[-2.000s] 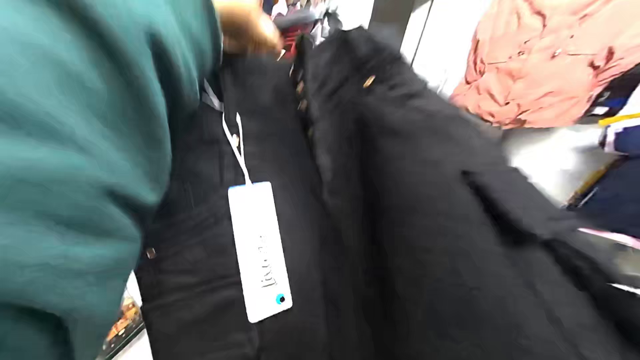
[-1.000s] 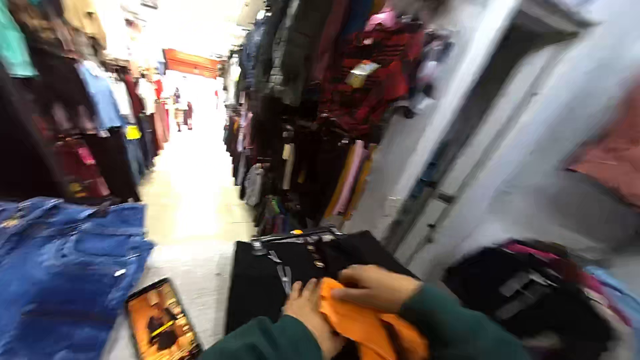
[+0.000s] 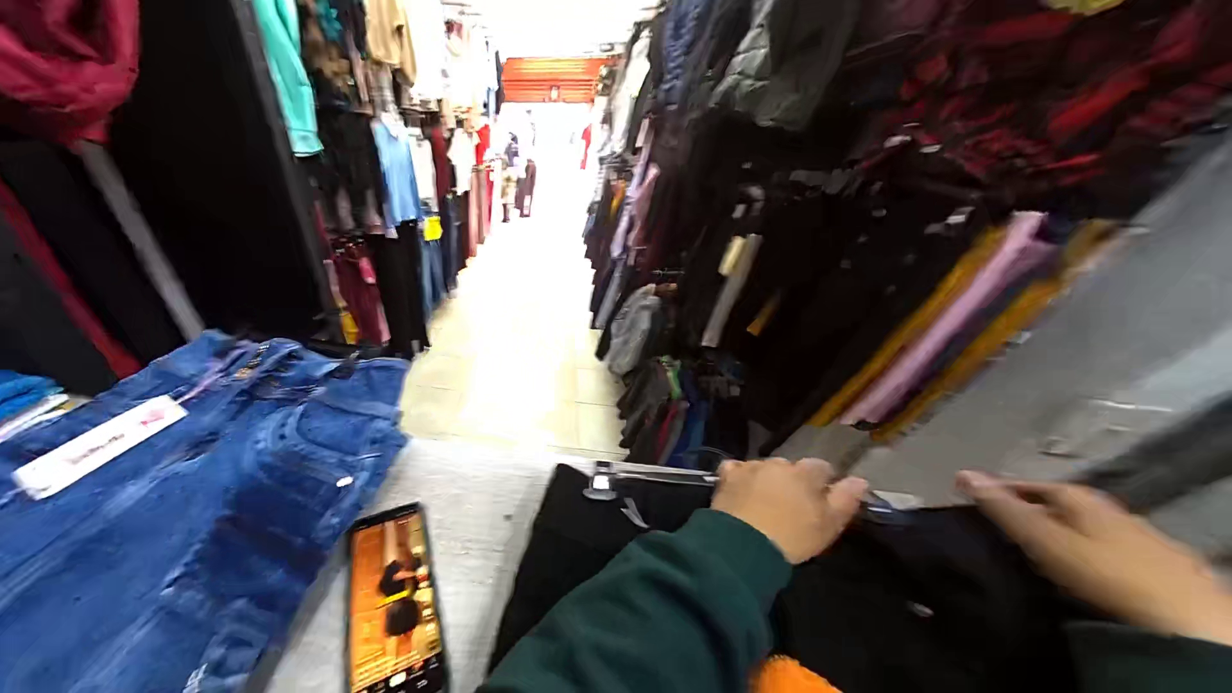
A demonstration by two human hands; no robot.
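Observation:
Black trousers lie on the pale counter, clipped at the waist to a hanger with metal clips. My left hand rests at the middle of the waistband, its fingers curled over the hanger bar. At the right end of the waistband is my right hand, fingers bent over the edge; its exact hold is unclear. An orange cloth shows at the bottom edge, below my left forearm. A small white tag string lies on the trousers near the left clip.
Blue jeans with a paper tag lie at the left. Between them and the trousers is a phone with a lit screen on the counter. Beyond runs a tiled aisle between racks of hanging clothes.
Both hands were on the orange cloth one second ago; now they are at the trousers' waistband, the right one farther right. The orange cloth now barely shows at the bottom.

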